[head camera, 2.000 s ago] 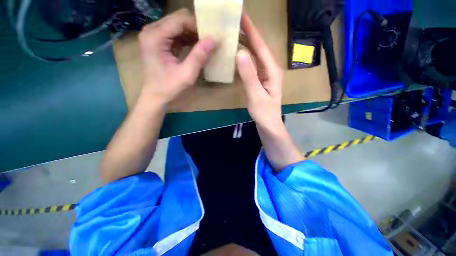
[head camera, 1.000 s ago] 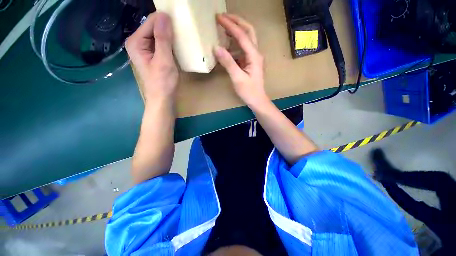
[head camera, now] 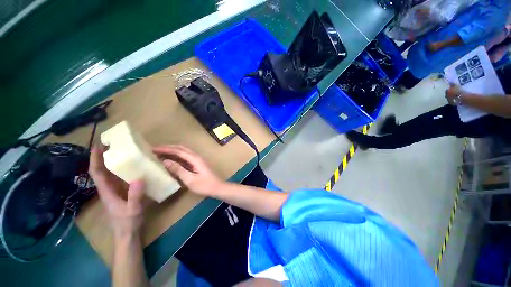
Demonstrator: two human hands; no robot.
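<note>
A cream-white support block [head camera: 139, 162] is tilted on edge over the tan work mat [head camera: 140, 103], with a notch at its upper left end. My left hand [head camera: 120, 196] is on its left side, thumb against the near face. My right hand [head camera: 187, 168] is on its right side, fingers bent against it. The block is between both hands; its underside is hidden. A black headset [head camera: 39, 185] with thin clear or silver hoops lies to the left, close to my left hand.
The iron stand [head camera: 203, 103] with a yellow square is on the mat, solder wire [head camera: 193, 74] behind it. A blue tray [head camera: 235, 45] holds a black station [head camera: 274, 75] and fume unit. Blue bins [head camera: 347, 103] stand beyond. At right, a person holds a printed sheet [head camera: 473, 75].
The view has turned towards the right, bringing the conveyor rail, whole tray and people into view. The block remains between both hands and now appears more tilted, with its notched end showing.
</note>
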